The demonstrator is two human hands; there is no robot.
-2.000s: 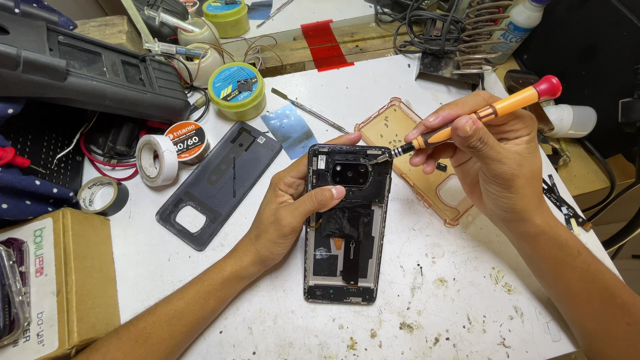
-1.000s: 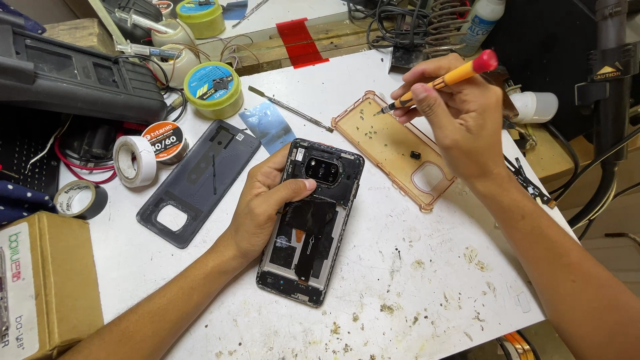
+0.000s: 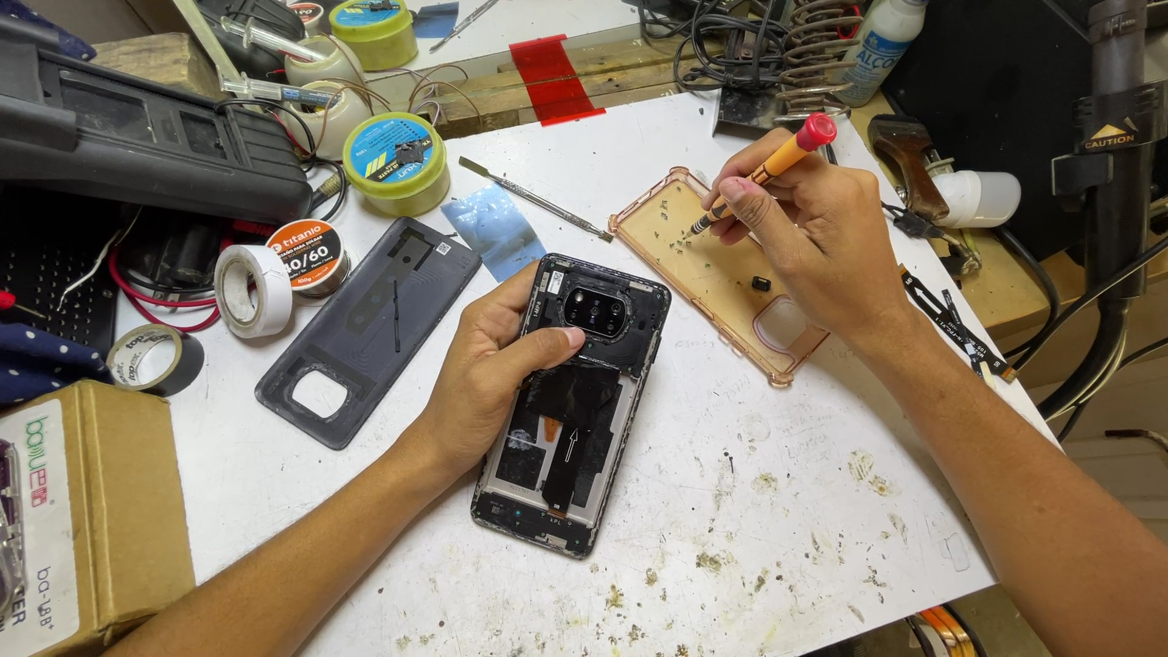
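Observation:
My left hand [image 3: 497,365] grips an opened smartphone [image 3: 575,411] by its left edge, thumb beside the camera module [image 3: 595,311]; its inner side faces up. In my right hand [image 3: 794,219] is a precision screwdriver [image 3: 766,169] with an orange handle and red cap, its tip pointing down over a clear amber phone case [image 3: 721,292]. Several tiny screws lie in the case near the tip; whether the tip touches one I cannot tell. A small black part [image 3: 760,284] also rests there. Left of the phone lies its detached grey back cover [image 3: 365,338].
A metal spudger [image 3: 538,199] and blue film [image 3: 493,233] lie behind the phone. At left are a solder spool [image 3: 310,257], tape rolls [image 3: 255,292], a yellow-green paste tub [image 3: 397,164] and a cardboard box [image 3: 128,511]. Flex cables [image 3: 954,319] lie at the right edge.
My right hand has moved the screwdriver from the phone's upper right corner to over the amber case. The phone, still in my left hand, is now tilted clockwise.

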